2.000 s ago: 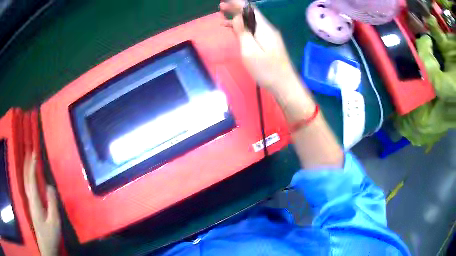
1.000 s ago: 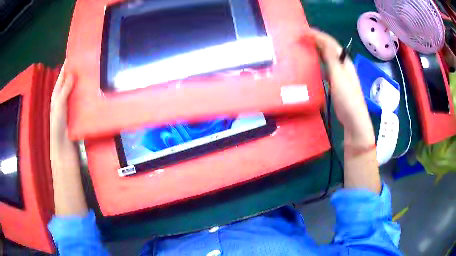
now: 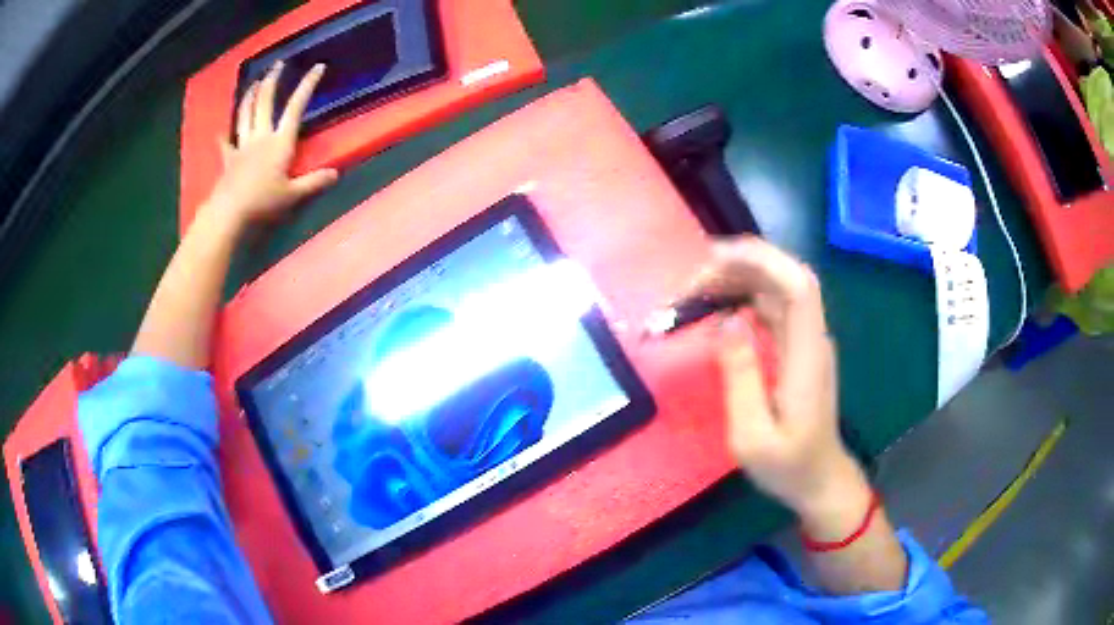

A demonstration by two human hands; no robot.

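Observation:
A tablet [image 3: 446, 391] lit with a blue swirl desktop lies in a red foam tray [image 3: 574, 513] in front of me. My right hand [image 3: 788, 366] holds a black USB plug [image 3: 696, 314] with its metal tip near the tablet's right edge, apart from it. My left hand [image 3: 263, 153] lies with fingers spread on a second tablet [image 3: 354, 61] and its tray at the upper left. A black barcode scanner [image 3: 702, 159] lies behind the right side of the near tray. A small white label [image 3: 336, 578] is at the tablet's lower left corner.
A blue box [image 3: 873, 195] at the right holds a label roll [image 3: 935, 208] with its strip hanging down. A pink fan [image 3: 880, 55] and another tray [image 3: 1038, 159] stand beyond. Stacked trays [image 3: 37, 427] with a dark tablet are at the left. A yellow-green sleeve shows at the right edge.
The upper tray with its tablet has moved from above the near one to the upper left. The lit tablet is uncovered. My right hand has come to its right side with the plug; the scanner is now visible.

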